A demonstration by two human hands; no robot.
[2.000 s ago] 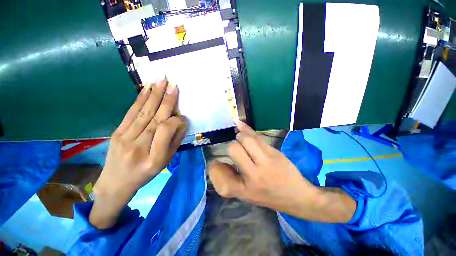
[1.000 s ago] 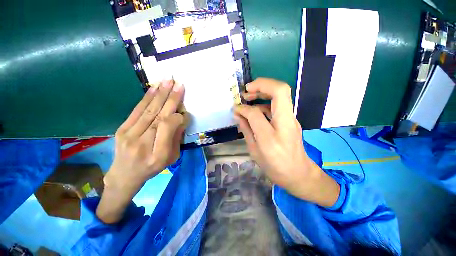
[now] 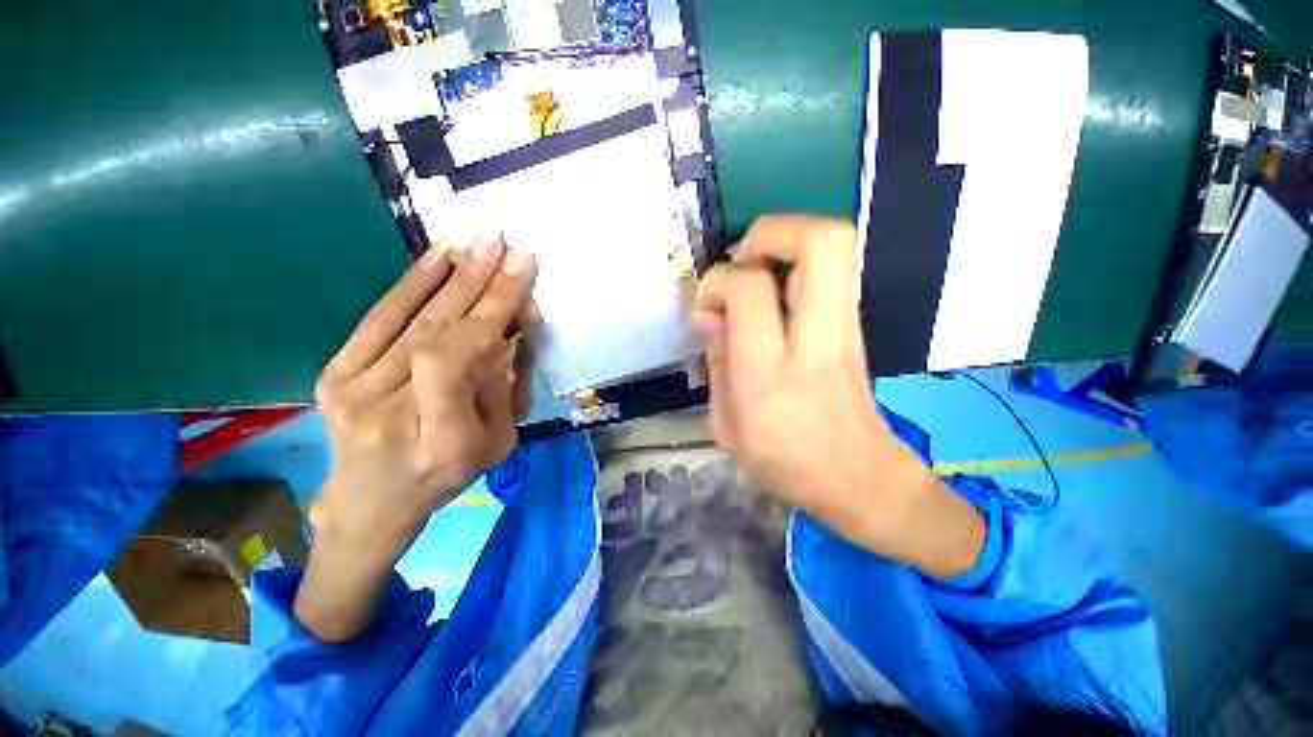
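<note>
A half-assembled tablet lies on the bench with its insides showing. Its large white battery fills the near half, with a dark strip across its far side and the blue and silver mainboard beyond. My left hand rests its fingertips on the battery's left part, its thumb side partly hidden. My right hand is at the tablet's right edge with fingers bent and thumb and fingertips close together. Whether a small piece is between them cannot be told.
A white tape sheet with a black band lies right of the tablet on the green mat. Another open tablet with a loose white panel is at the far right. Below the bench edge are a cardboard box and blue sleeves of people.
My right hand has moved up along the tablet's right edge, then slightly off the battery's edge. My left hand stays on the battery. The tablet appears slightly shifted to the right in view.
</note>
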